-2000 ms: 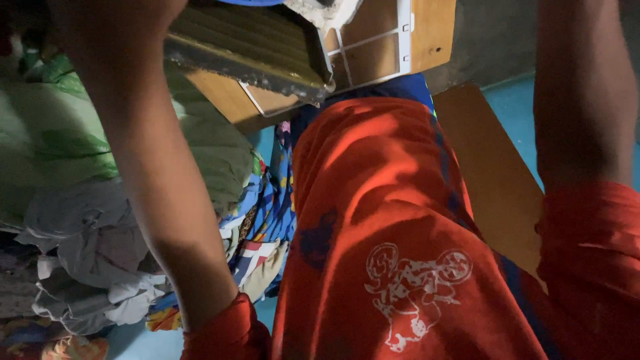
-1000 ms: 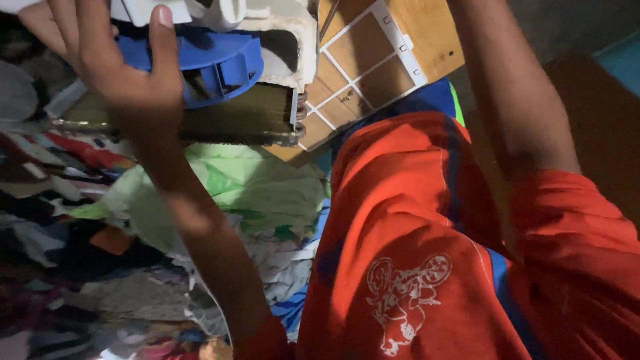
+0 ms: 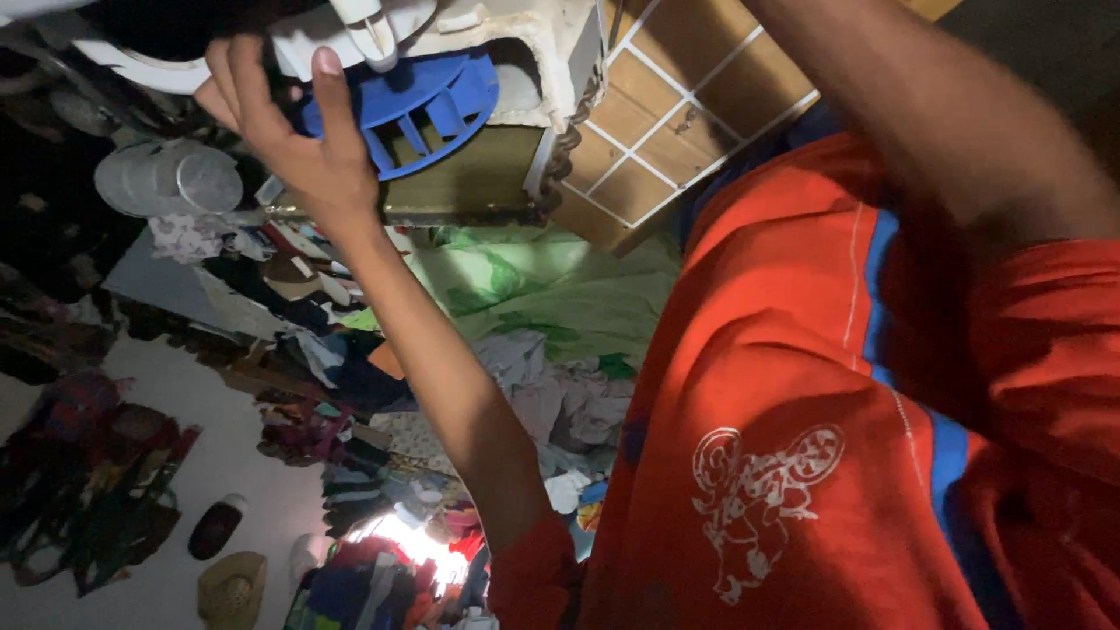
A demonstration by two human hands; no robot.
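Note:
My left hand point(image 3: 302, 149) is at the upper left, its thumb over the blue plastic fan wheel point(image 3: 451, 114) and beside a white plastic part point(image 3: 372, 39). Its other fingers are spread to the left, and their contact is partly hidden. The wheel sits against a whitish foam housing point(image 3: 556, 61). Below it lies a finned coil point(image 3: 486, 171) with brown tube bends point(image 3: 564, 162) at its right end. My right forearm crosses the upper right; the right hand is beyond the top edge.
A white grid frame point(image 3: 630, 153) lies on a wooden board point(image 3: 599, 223) right of the coil. Green cloth point(image 3: 542, 280) and piled clothes point(image 3: 420, 437) spread below. A metal pot point(image 3: 179, 179) stands at left. A straw hat point(image 3: 232, 588) and a hanging bag are at the lower left.
The view has swung widely toward the left side. My left hand, cut off at the top two seconds ago, now shows beside the blue fan wheel. The right hand stays out of frame.

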